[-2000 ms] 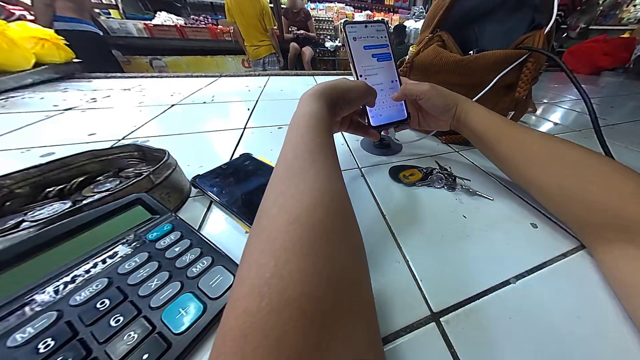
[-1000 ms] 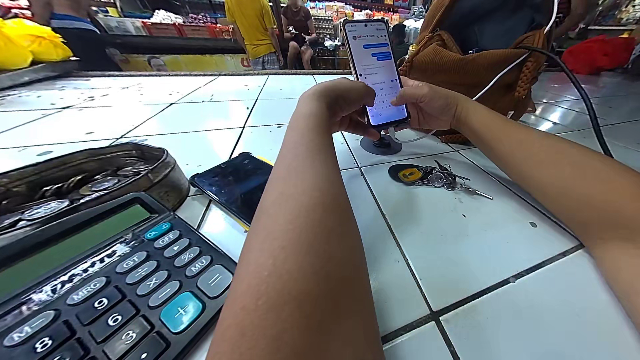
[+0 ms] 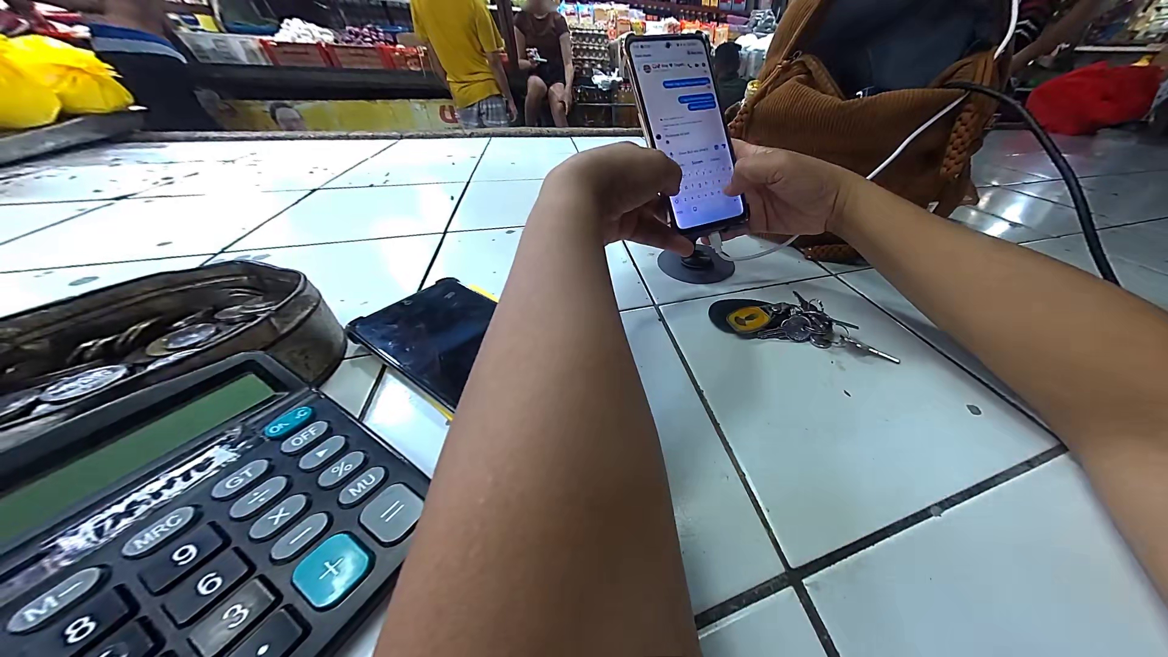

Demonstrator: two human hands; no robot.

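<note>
A lit smartphone [image 3: 689, 137] stands upright between both hands, its screen showing a chat and a keyboard. My left hand [image 3: 630, 192] grips its left side, the thumb at the lower left of the screen. Around the right edge is my right hand [image 3: 785, 187], its thumb near the keyboard. A white cable [image 3: 766, 254] runs from the phone's bottom edge. Beneath the phone a round black stand base [image 3: 695, 265] rests on the white tiles. A bunch of keys [image 3: 803, 327] with a black and yellow fob lies in front of it.
A calculator [image 3: 210, 520] and an oval tin of coins [image 3: 301, 319] sit at the left. A dark phone or tablet [image 3: 429, 333] lies partly behind my left forearm. Beyond the right hand stands a brown corduroy bag [image 3: 812, 119]. People and shop shelves are in the background.
</note>
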